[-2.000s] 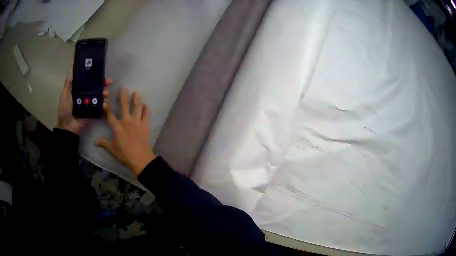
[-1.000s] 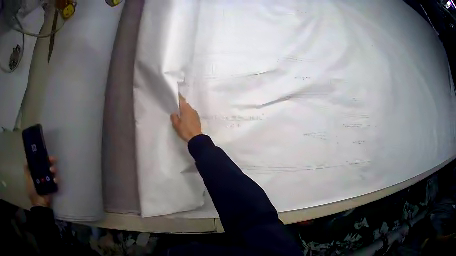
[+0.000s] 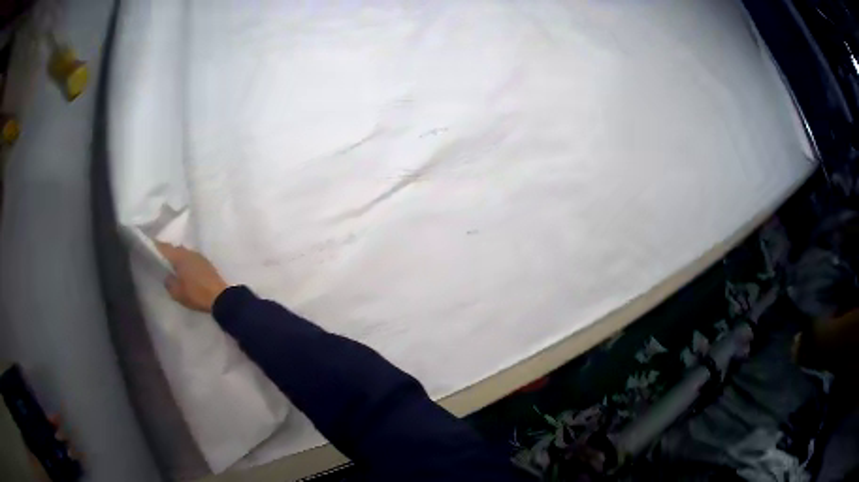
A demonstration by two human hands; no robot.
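Note:
White marker paper [image 3: 527,188] with faint printed lines and wrinkles covers most of the table. Its left part is folded over. My right hand [image 3: 193,278] grips the folded paper between fingers and thumb, at the left of the view, and the paper is creased there. My left hand [image 3: 58,442] shows only in part at the lower left edge, blurred, with fingertips at the side of the dark smartphone [image 3: 36,424]. The phone's screen is not readable. A grey-brown fabric band [image 3: 155,395] shows beside the folded paper.
A pale grey fabric roll or fold [image 3: 47,235] lies left of the paper. Yellow fittings [image 3: 69,75] show at the upper left. The table's cream edge [image 3: 527,372] runs diagonally along the near side. Fabric waste [image 3: 659,405] lies heaped below it at the lower right.
The view has turned right, so phone, paper fold and hands sit further left. My right hand left the phone's side earlier and took hold of the paper fold, which it still grips.

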